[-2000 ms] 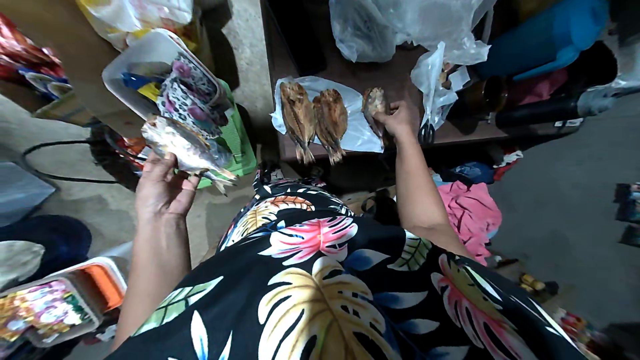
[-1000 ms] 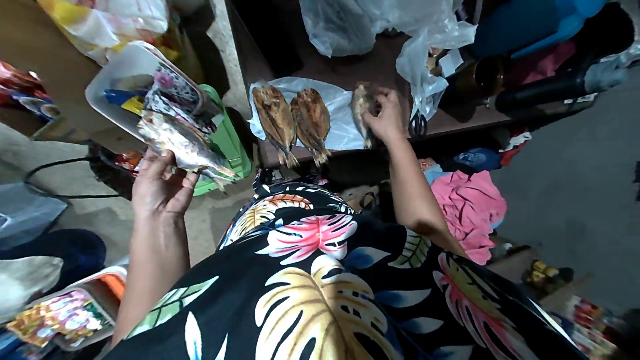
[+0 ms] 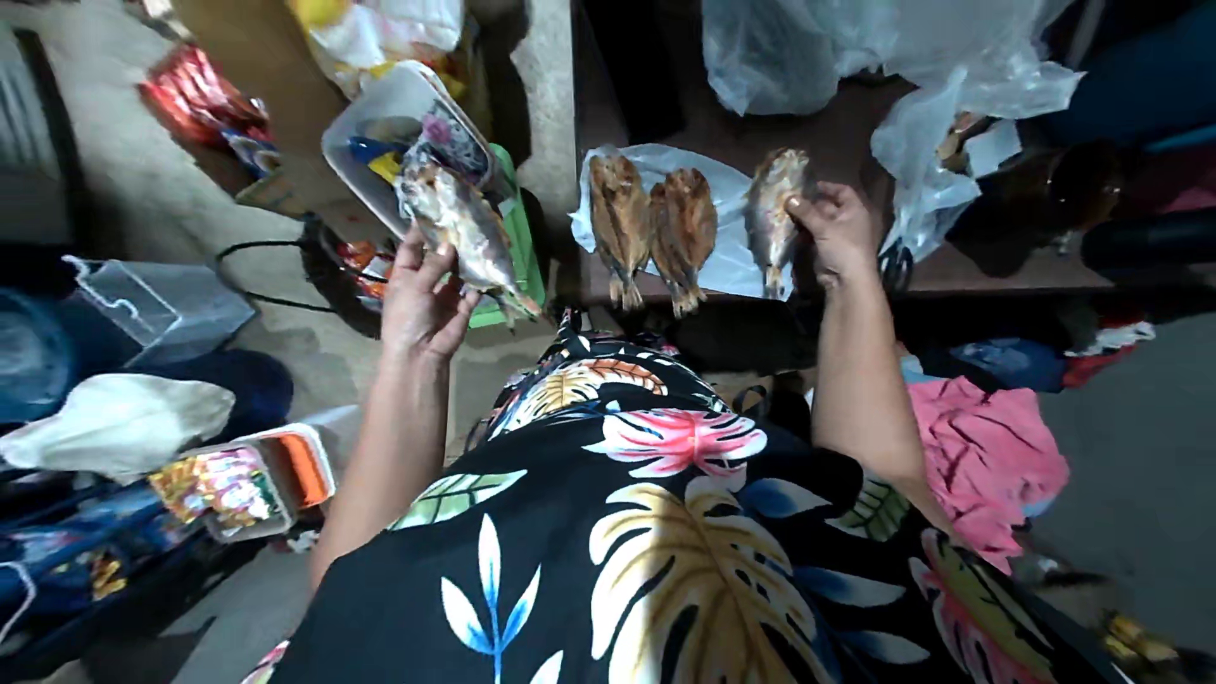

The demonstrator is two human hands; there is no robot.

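My left hand [image 3: 426, 294] holds a pale dried split fish [image 3: 465, 233], its tail pointing down and to the right. With its thumb and fingers, my right hand [image 3: 834, 226] grips another pale dried fish [image 3: 771, 214] at the right end of a white plastic bag [image 3: 727, 185]. Left of it, two brown dried split fish lie side by side on the bag, one [image 3: 619, 214] at the left and one [image 3: 686, 228] nearer the middle, tails over the bag's lower edge.
The bag lies on a dark brown table [image 3: 1007, 271]. Clear plastic bags [image 3: 798, 57] and black-handled scissors [image 3: 895, 268] are also there. Left stand a white plastic container [image 3: 356, 157] and a green basket [image 3: 521, 249]. A pink cloth [image 3: 988, 456] lies low at the right.
My right hand still has hold of its fish, which shows more of its pale surface now than two seconds ago. My left hand keeps hold of the other fish.
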